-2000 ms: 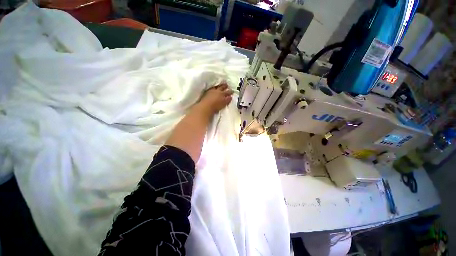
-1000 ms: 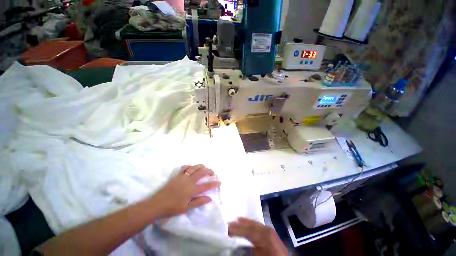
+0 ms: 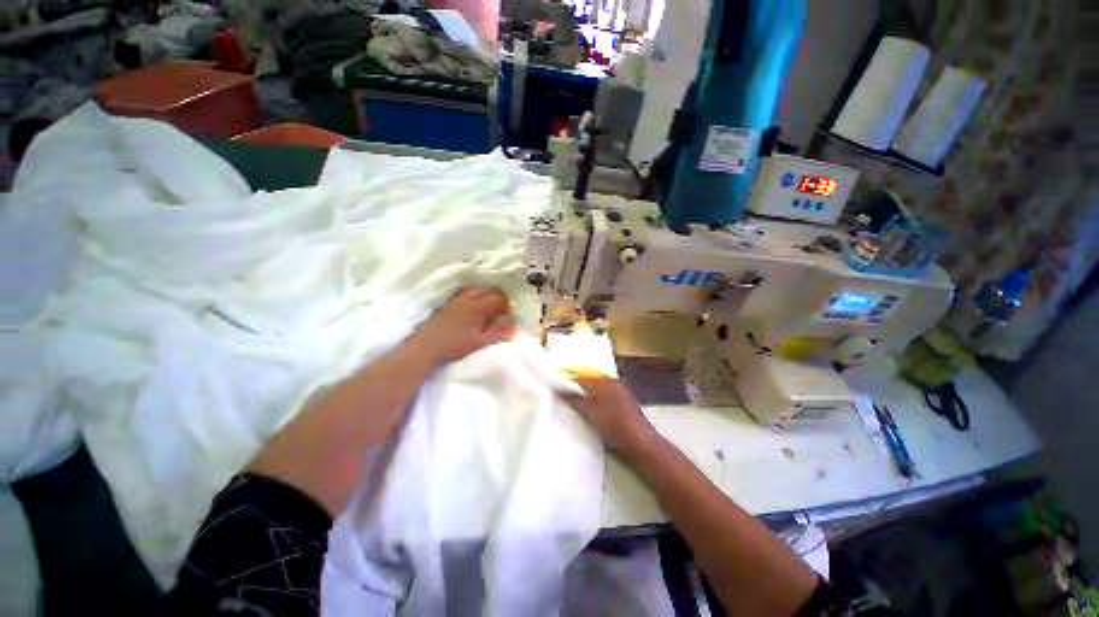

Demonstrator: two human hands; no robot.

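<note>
The white fabric (image 3: 277, 277) lies in a big rumpled heap left of the sewing machine (image 3: 771, 289) and hangs over the table's front edge. My left hand (image 3: 472, 323) is on the fabric just left of the needle area, with a bunch of cloth at its fingers; the fingertips are partly hidden. My right hand (image 3: 603, 407) is in front of the lit presser foot (image 3: 560, 323), on the fabric's right edge. Its fingers are partly hidden by cloth and glare, so its grip is unclear.
A blue-green box (image 3: 723, 145) stands behind the machine head, beside a control box (image 3: 805, 188). Thread cones (image 3: 882, 94) stand upper right. Blue snips (image 3: 894, 439) and dark scissors (image 3: 946, 406) lie on the table's right. Orange bins (image 3: 181, 99) are behind the fabric.
Both hands have moved up and forward from the front of the table to beside the needle area. The fabric's front part has been drawn up with them. The view has shifted slightly.
</note>
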